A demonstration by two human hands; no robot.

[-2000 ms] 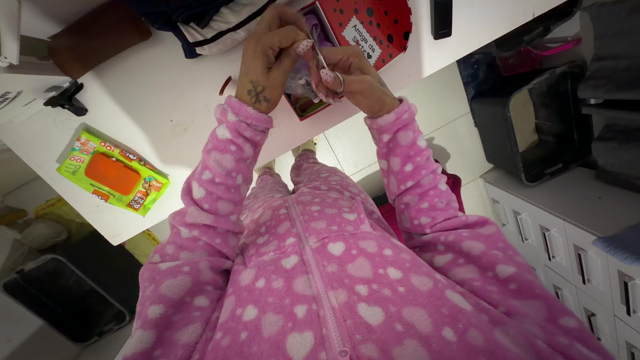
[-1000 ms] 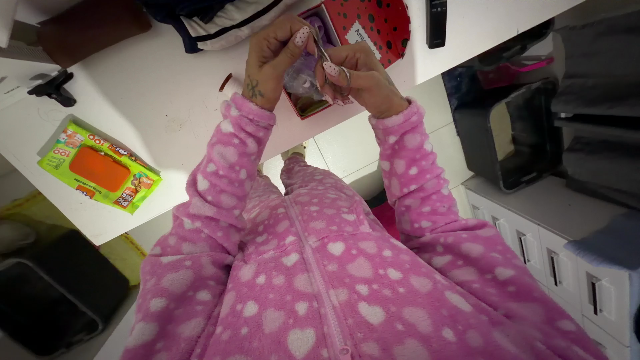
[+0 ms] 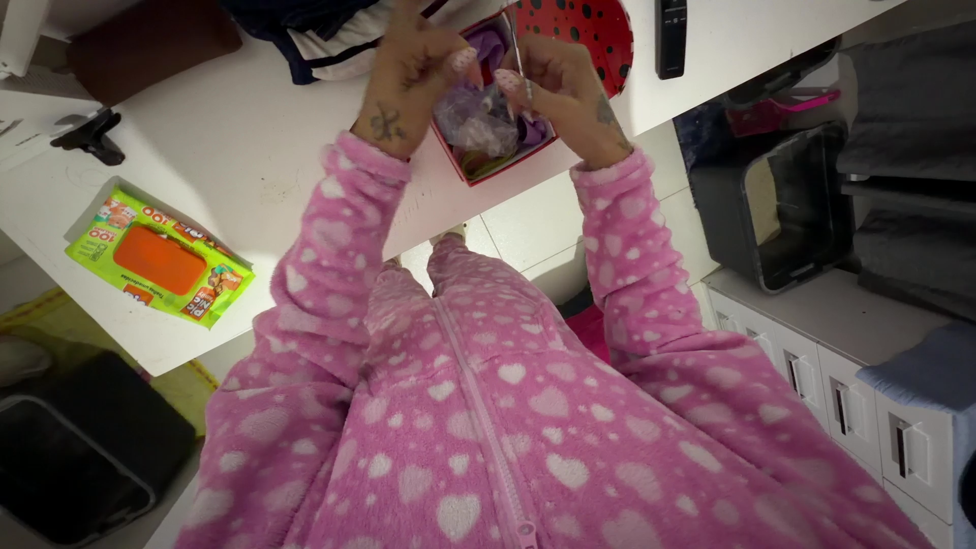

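My left hand (image 3: 415, 76) is at the top centre, beside an open red box (image 3: 467, 177); its fingers are bent and partly out of sight, so whether it holds anything is unclear. My right hand (image 3: 560, 88) grips a thin metal tool (image 3: 518, 46), seemingly small scissors, over the box's right side. Inside the box lie crumpled clear plastic (image 3: 480, 130) and purple material (image 3: 488, 47). The box's red lid with black dots (image 3: 610, 42) stands or lies behind my right hand.
On the white table (image 3: 229, 99) are a green wet-wipes pack (image 3: 160, 259), a black clip-like object (image 3: 93, 137), dark folded cloth (image 3: 282, 38) and a black remote control (image 3: 671, 38). A black bin (image 3: 770, 206) sits on white drawers (image 3: 839, 389) at the right.
My hands, close together around the metal tool earlier, are now apart, with the left hand farther left. More of the plastic in the box shows between them.
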